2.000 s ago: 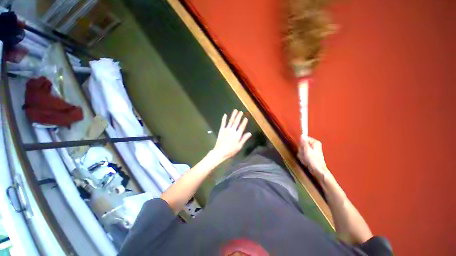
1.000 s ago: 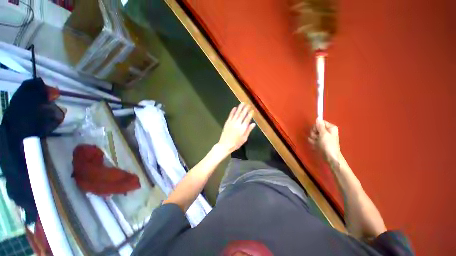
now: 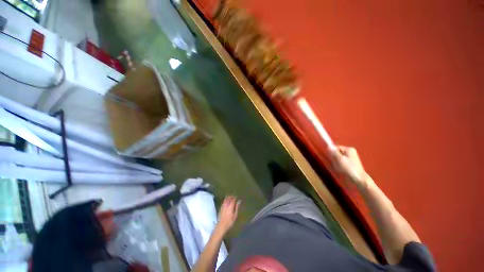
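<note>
The orange-red cloth point(image 3: 403, 106) covers the cutting table on the right, flat, with a darker edge along the wooden table border. My right hand point(image 3: 347, 162) is closed around the whitish handle of the feather duster point(image 3: 257, 53). The duster slants up and left, its blurred brown-gold feathers over the cloth's left edge. My left hand point(image 3: 228, 210) is away from the table at lower centre, above the floor. It is small and blurred, and its finger spread is unclear; no object shows in it.
An open cardboard box point(image 3: 143, 114) stands on the green floor point(image 3: 228, 133) at left. White rolls point(image 3: 90, 164) lie on a rack at far left. Dark cloth point(image 3: 69, 239) and clear plastic point(image 3: 135, 239) are at lower left. The wooden table edge point(image 3: 276, 133) runs diagonally.
The duster has swung left from near upright to slanting over the cloth's edge. My left hand has moved down and away from the table edge. The view has shifted, bringing the box nearer the centre.
</note>
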